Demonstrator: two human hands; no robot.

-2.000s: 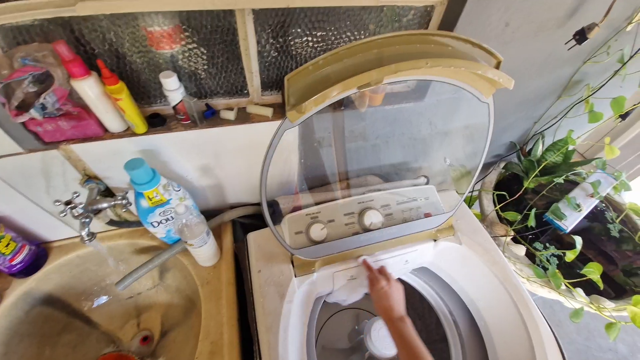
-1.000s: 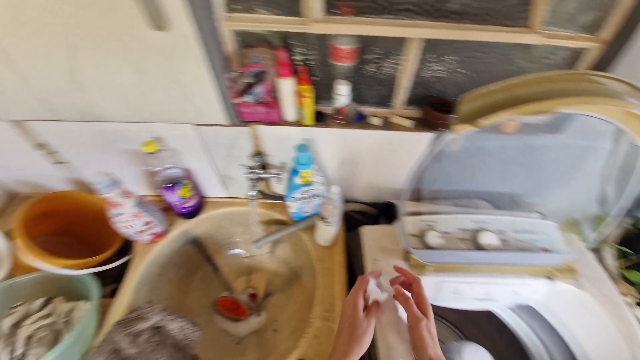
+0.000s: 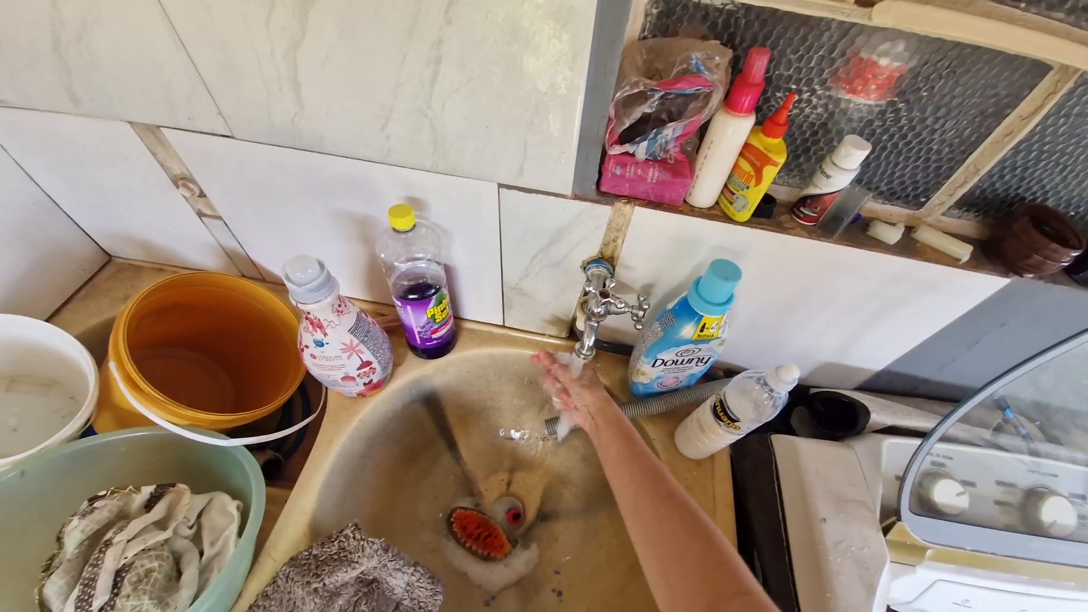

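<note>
My right hand (image 3: 574, 391) is under the spout of the metal faucet (image 3: 599, 302), its fingers spread, with running water on it; I see nothing held in it. The basin sink (image 3: 374, 459) below contains a scrub brush with red bristles (image 3: 478, 533) lying in foam near the drain. A grey corrugated hose (image 3: 671, 401) passes behind my wrist with its end over the basin. Just right of the faucet stands a blue Downy bottle (image 3: 680, 331), and beside it a clear bottle of whitish liquid (image 3: 735, 412). My left hand is out of view.
At left are an orange bucket (image 3: 208, 408), a white bucket (image 3: 47, 336) and a green tub (image 3: 251, 484) with cloths. A grey fluffy cloth (image 3: 348, 578) hangs over the basin's front edge. A purple cleaner bottle (image 3: 422, 314) stands behind. The washing machine (image 3: 824, 493) is at right.
The view has swung left from the washing machine to the sink. My hands were together by the machine's edge one second ago; now my right hand is under the faucet and the left is out of view.
</note>
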